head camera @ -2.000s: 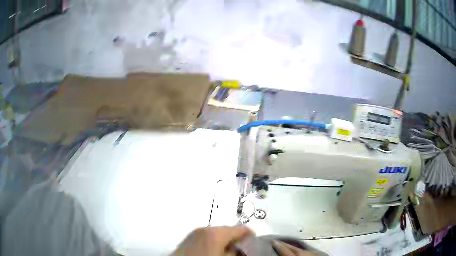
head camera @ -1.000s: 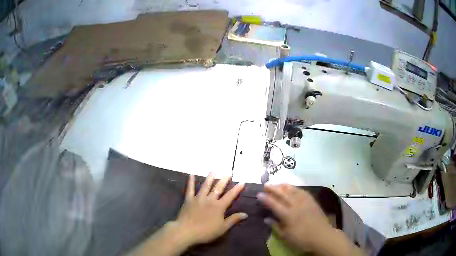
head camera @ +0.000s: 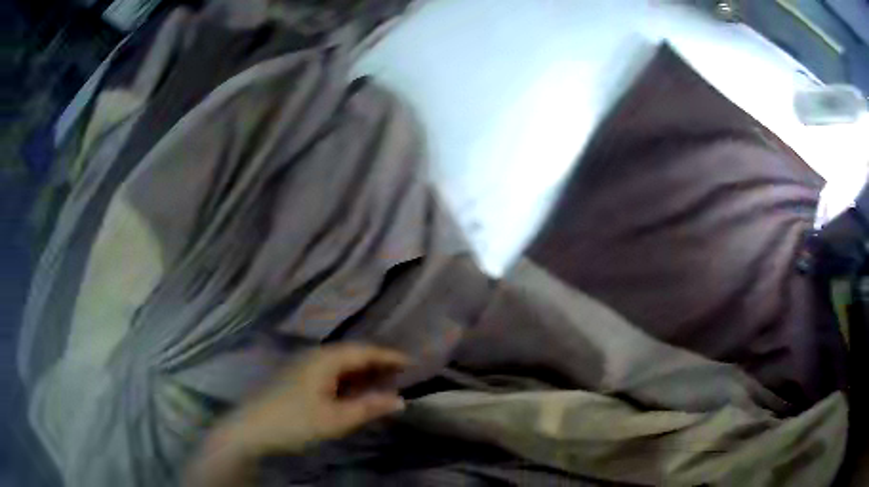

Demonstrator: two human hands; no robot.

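Observation:
A dark brown panel [head camera: 686,219] lies on the white table at the right, joined to or overlapping grey and beige sections. A large heap of grey-brown garment pieces [head camera: 286,181] fills the left and middle, with a pale yellow-green patch [head camera: 119,276]. A beige, folded band [head camera: 572,423] runs along the bottom right. My left hand [head camera: 319,399] is blurred at the lower middle, over the cloth, with fingers curled and apart; I see nothing gripped between them. My right hand is not in view.
The white table top [head camera: 495,114] shows between the heap and the brown panel. Dark machine parts [head camera: 808,249] are at the right edge, near the panel's gathered side. A pale rectangular object [head camera: 829,105] is at the upper right.
The view has swung left and down, bringing the garment heap in. My left hand is off the spot where it lay flat on the dark cloth. My right hand has left the picture.

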